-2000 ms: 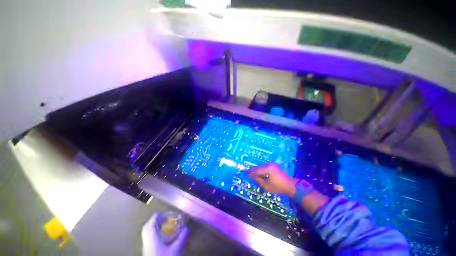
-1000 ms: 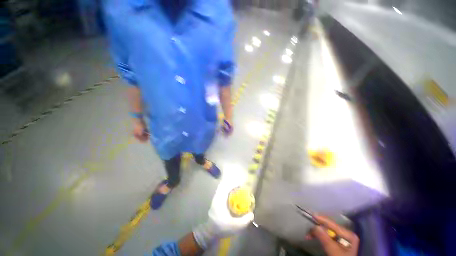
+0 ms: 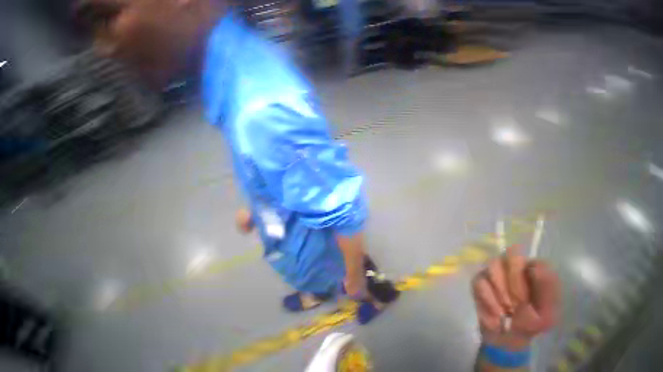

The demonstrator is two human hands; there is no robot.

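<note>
My left hand (image 3: pixel 329 354), in a white glove, is cut off by the bottom edge. It is at a small round cup (image 3: pixel 354 359) with yellow contents, also partly cut off. My right hand (image 3: pixel 515 294) is bare, with a blue band at the wrist, and is raised at the lower right with its fingers curled round a thin tool (image 3: pixel 536 237). Two pale, blurred prongs or streaks stick up above the fingers; I cannot tell the tool's exact kind. No circuit board shows.
A person in a blue smock (image 3: pixel 291 156) stands close by at the left centre, turned sideways. Yellow-black floor tape (image 3: pixel 436 267) crosses the grey floor. Blurred equipment is at the back, with a flat brown piece (image 3: pixel 476 54). A dark edge shows at the lower left.
My view has swung away from the boards and the machine to the floor. The person has turned from facing me to sideways. My right hand has risen; my left has sunk to the bottom edge.
</note>
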